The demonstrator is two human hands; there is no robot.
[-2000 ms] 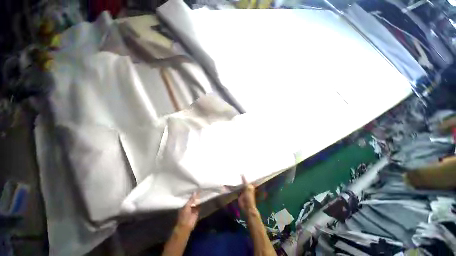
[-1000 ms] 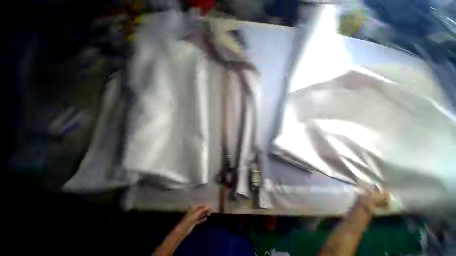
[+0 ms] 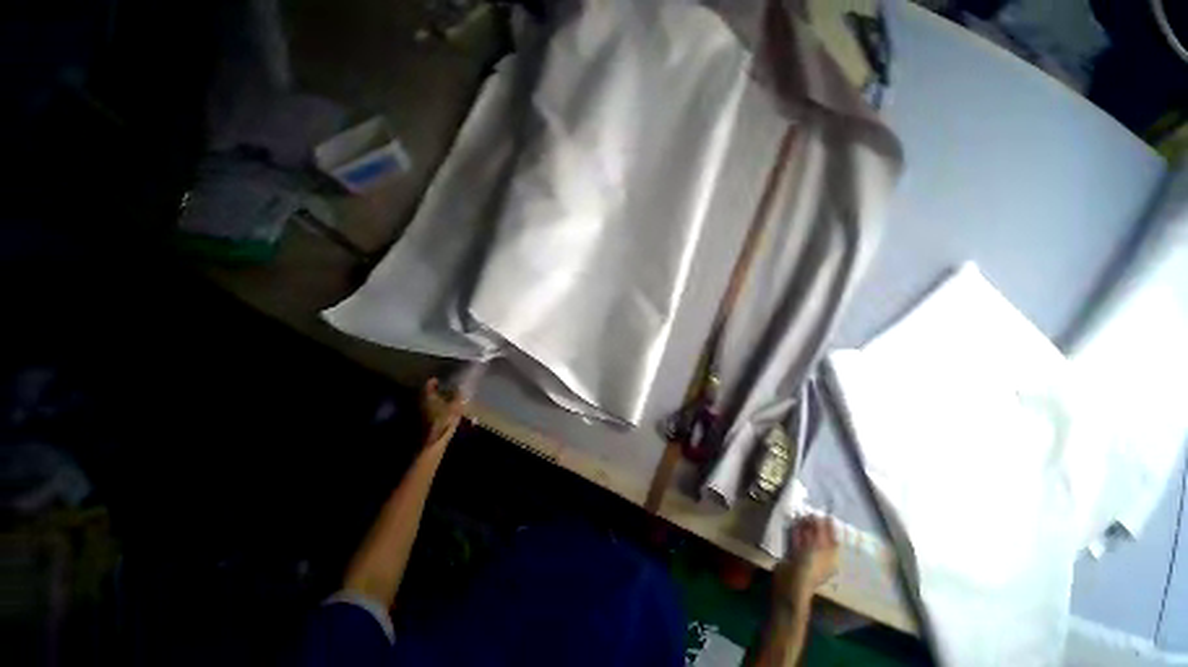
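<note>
Satiny pale fabric panels (image 3: 593, 222) lie folded over the table's left part. My left hand (image 3: 444, 407) is at their lower edge, with a narrow bit of cloth drawn between its fingers. My right hand (image 3: 813, 553) is at the table's front edge, fingers curled, beside the lower end of a pale cloth strip (image 3: 778, 532); its grip is unclear. Dark-handled shears (image 3: 697, 427) lie on a long brown yardstick (image 3: 756, 248). A brassy metal clamp or weight (image 3: 773, 463) lies right of the shears.
White cloth (image 3: 990, 443) lies folded over the grey-blue lay (image 3: 1003, 170) at the right. A small white tray with a blue item (image 3: 362, 156) and a whitish stack with a green edge (image 3: 235, 241) are at the left. Green floor shows below the table edge (image 3: 573, 456).
The view has shifted left. The white cloth on the right is folded back, uncovering part of the lay. My right hand has let go of that cloth; my left hand has moved to the panels' edge.
</note>
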